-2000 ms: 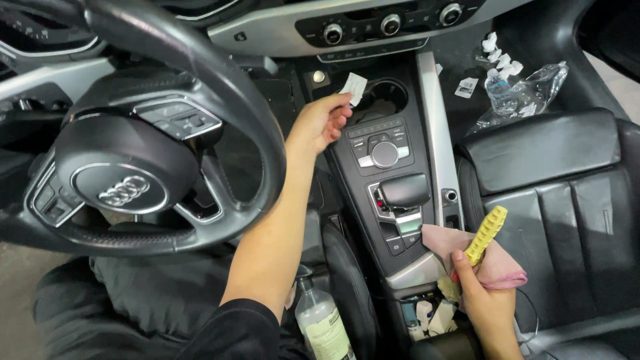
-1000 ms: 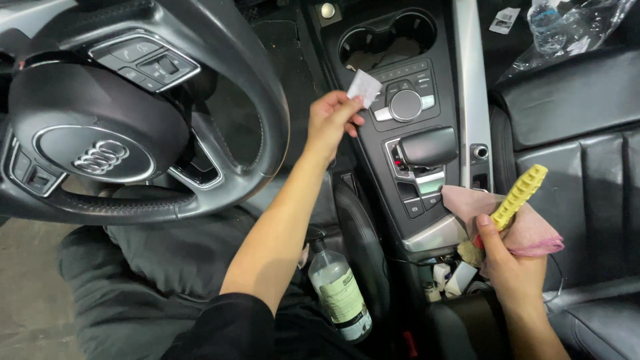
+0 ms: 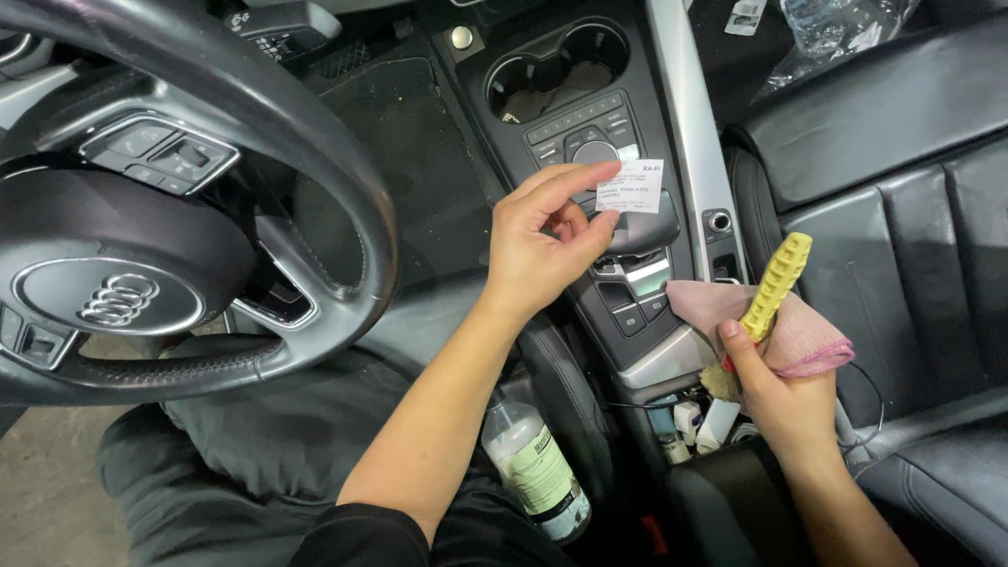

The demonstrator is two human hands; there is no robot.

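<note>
Between thumb and forefinger, my left hand (image 3: 551, 236) pinches a small white printed paper slip (image 3: 630, 187) above the gear selector (image 3: 650, 224) of the centre console. My right hand (image 3: 776, 386) holds a yellow-handled brush (image 3: 776, 287) together with a folded pink cloth (image 3: 811, 335), just right of the console's rear end. The brush's handle points up and its pale bristles (image 3: 720, 382) point down toward the open storage bin, where small white items (image 3: 717, 425) lie. Beside the driver's seat stands a clear bottle with a green label (image 3: 539, 468), partly hidden by my left forearm.
An Audi steering wheel (image 3: 378, 228) fills the left side. Two cup holders (image 3: 559, 71) with dirty bottoms sit ahead of the rotary knob (image 3: 596, 155). Clear plastic wrapping (image 3: 839, 35) and a paper tag (image 3: 745, 16) lie in the passenger footwell. A thin cable (image 3: 880, 402) runs by the passenger seat (image 3: 858, 228).
My left hand has moved with the paper slip from beside the cup holders back to above the gear selector. My right hand still holds the brush and cloth. The view has moved closer to the console.
</note>
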